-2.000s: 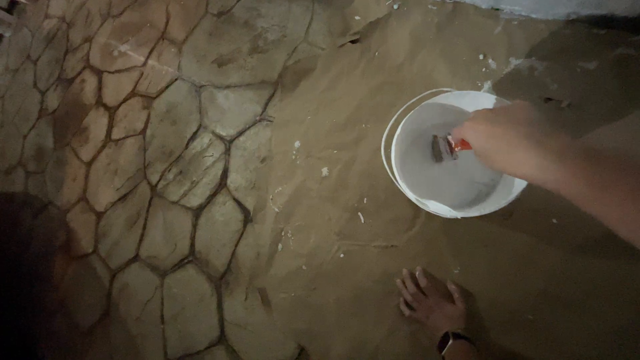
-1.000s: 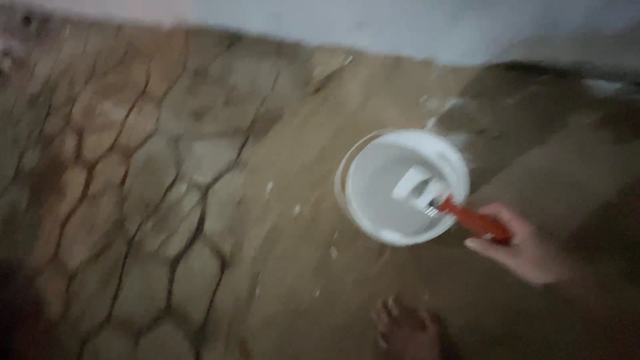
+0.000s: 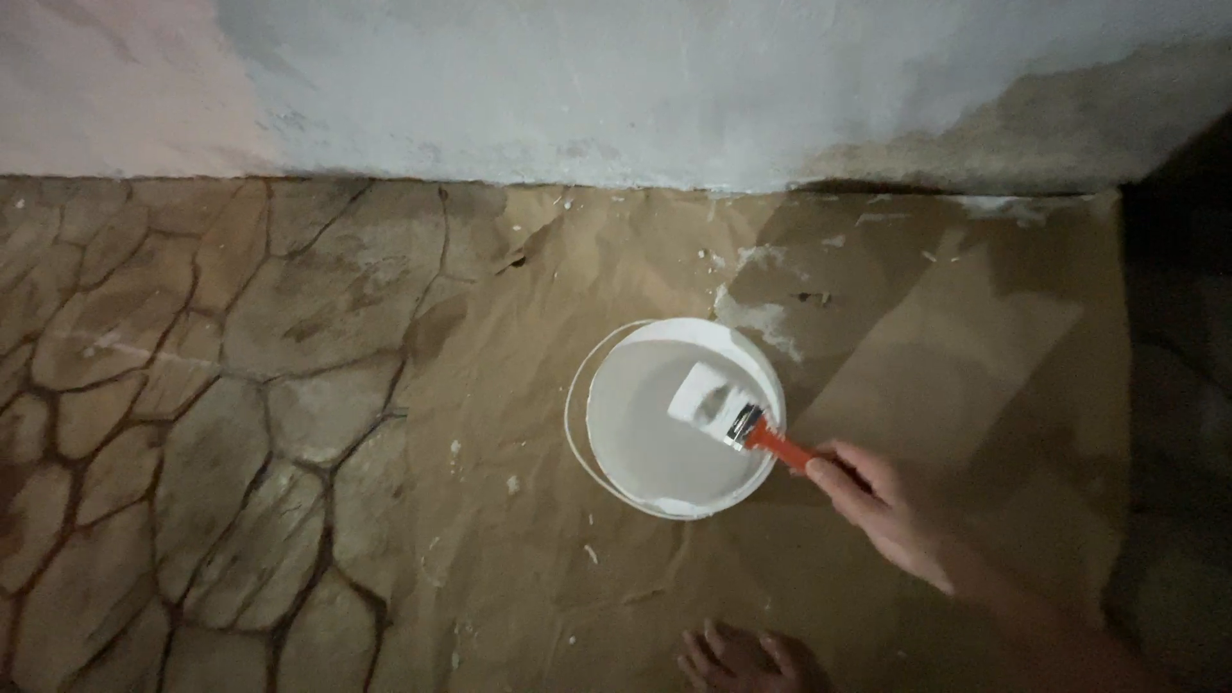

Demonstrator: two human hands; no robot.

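Note:
My right hand (image 3: 871,491) grips the red handle of a paintbrush (image 3: 784,448) at the right side of a white plastic bucket (image 3: 760,361). The brush's bristles are coated in white paint and lie over the paint (image 3: 640,423) inside the bucket; whether they touch its surface I cannot tell. The bucket's thin wire-like handle hangs round its left side. My left hand (image 3: 741,659) rests on the brown paper below the bucket, fingers spread and holding nothing, partly cut off by the lower edge of the view.
Wrinkled brown paper (image 3: 520,577), with white paint smears and specks, lies under the bucket. Irregular stone paving (image 3: 298,318) spreads at the left. Across the top stands a wall (image 3: 577,96), pinkish at left, whitish in the middle, with a brownish patch at right.
My right hand was over the bucket with the brush dipped inside; it is now at the bucket's right, with the bristles raised and white. The view has tilted up to the wall.

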